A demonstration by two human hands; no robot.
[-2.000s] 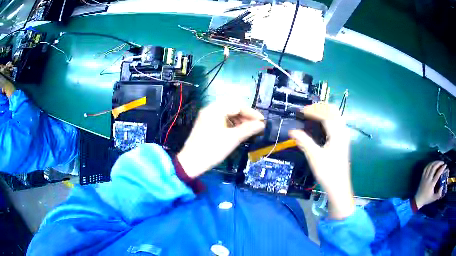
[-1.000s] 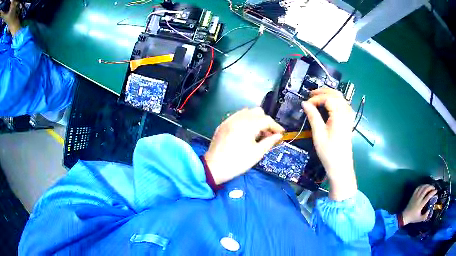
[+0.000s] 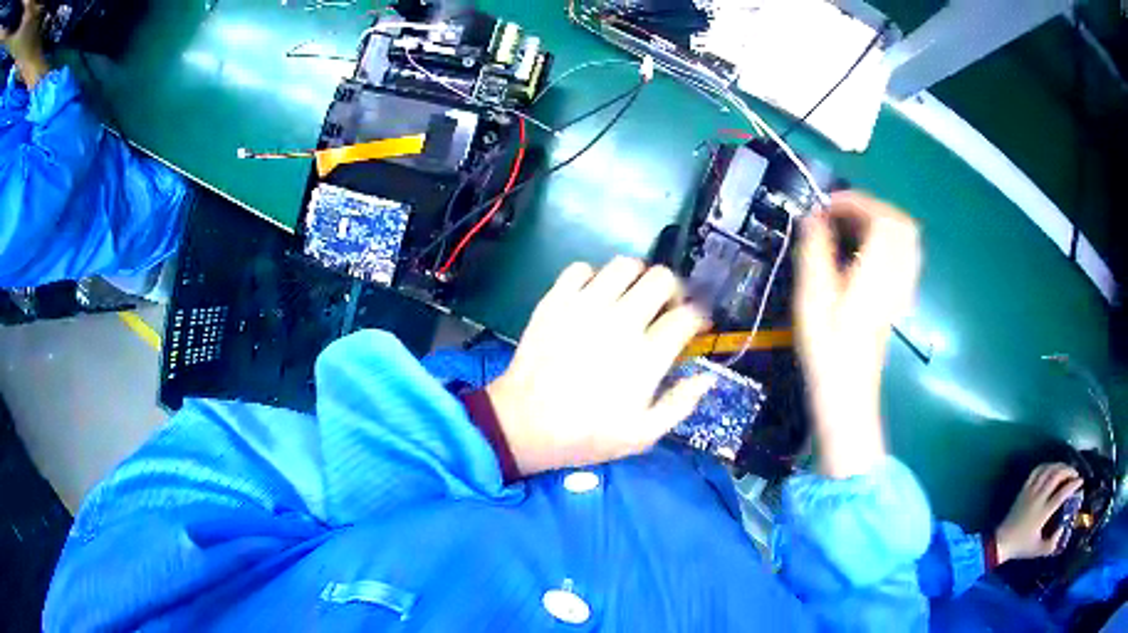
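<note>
A black projector unit [image 3: 732, 266] lies in front of me on the green bench. Its blue circuit board [image 3: 721, 414] is at the near end, and an orange flat flex cable [image 3: 746, 341] crosses the body. A white lead [image 3: 774, 291] runs along the unit. My left hand [image 3: 619, 359] is over the unit's left near side and covers part of the board; its fingertips are near the flex cable's left end. My right hand [image 3: 854, 254] is blurred above the unit's far right side, fingers bent. Whether either hand grips anything cannot be told.
A second black unit [image 3: 371, 136] with its own blue board [image 3: 356, 231] lies to the left. A pale pile [image 3: 792, 62] and dark cables lie at the far edge. A dark crate [image 3: 198, 334] is below the bench. Other people's hands show at far left [image 3: 25, 43] and lower right [image 3: 1037, 509].
My right hand has moved right and away from the middle of the unit. My left hand's fingers have spread and lie flatter over the board. Earlier, the view shifted left across the bench.
</note>
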